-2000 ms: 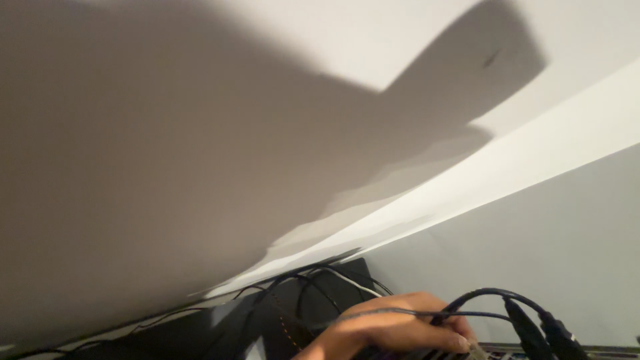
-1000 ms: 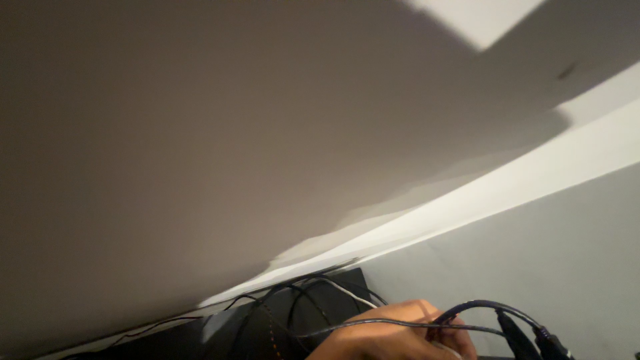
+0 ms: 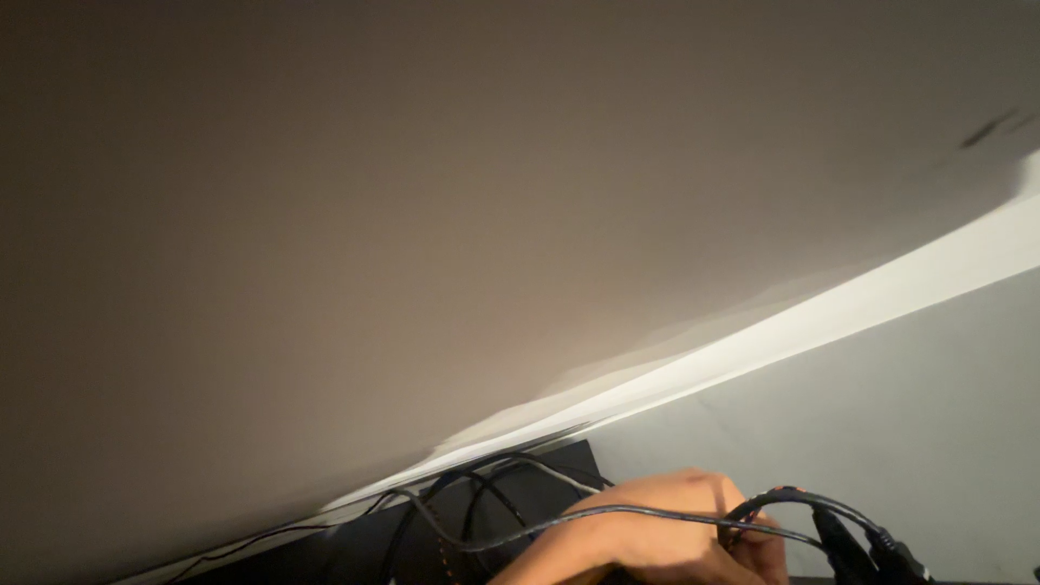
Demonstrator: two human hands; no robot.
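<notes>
One bare hand shows at the bottom edge, right of centre; I take it as my left hand (image 3: 658, 528), though its side is hard to tell. Its fingers bend down around or behind a looped black cable (image 3: 812, 497), and the fingertips are hidden. Across the back of the hand runs a thin dark cable (image 3: 617, 510). Two black cable plugs (image 3: 845, 544) hang just right of the fingers. No second hand is in view.
A pale wall (image 3: 487, 244), largely in shadow, fills most of the view. A grey panel (image 3: 894, 414) stands at the right. Behind the hand, more black cables and a white cable (image 3: 561, 474) lie over a black surface (image 3: 325, 552).
The shadow on the wall has spread and moved right. The hand stays among the cables, with only a slight shift.
</notes>
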